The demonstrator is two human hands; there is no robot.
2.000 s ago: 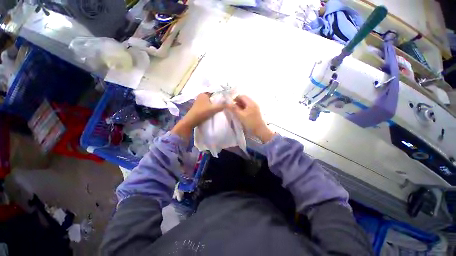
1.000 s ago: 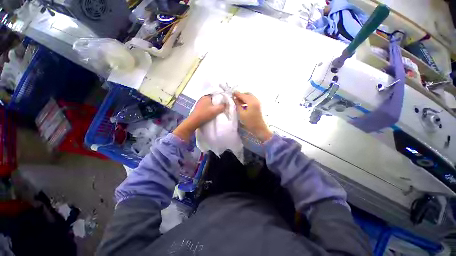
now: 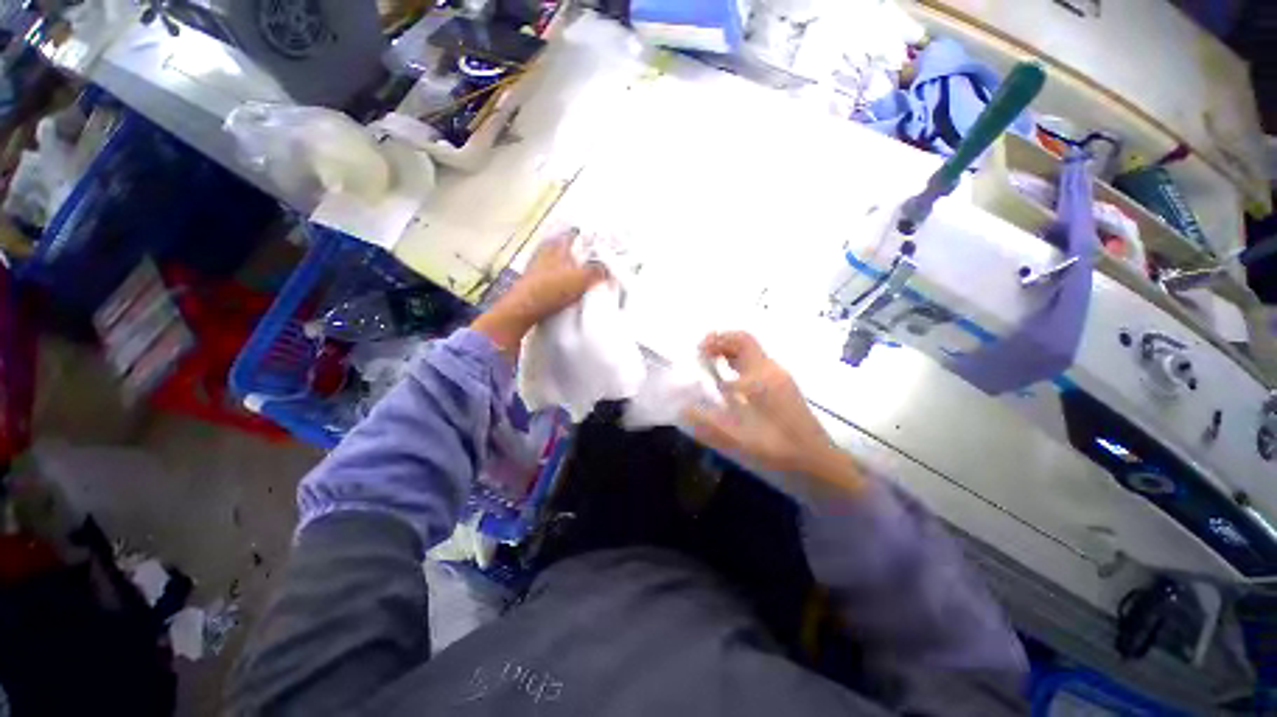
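Note:
A bundle of small white pieces (image 3: pixel 581 357) hangs at the table's front edge, spread between both hands. My left hand (image 3: pixel 553 280) grips its upper left part, with the thumb on top. My right hand (image 3: pixel 756 406) is at the bundle's lower right end, slightly blurred; thumb and index finger are curled near each other and the other fingers lie against the white cloth. The glare hides the cloth's upper edge against the table.
The sewing machine (image 3: pixel 980 301) stands at the right with a purple cloth band (image 3: pixel 1043 329) and a green-handled rod (image 3: pixel 994 119). A clear plastic bag (image 3: pixel 301 147) lies on the table at left. A blue basket (image 3: pixel 280 350) holds cloth below the table edge.
My right hand has moved right and down from the top of the bundle, and the cloth now stretches towards it. My left hand has shifted slightly left and up, still holding the bundle.

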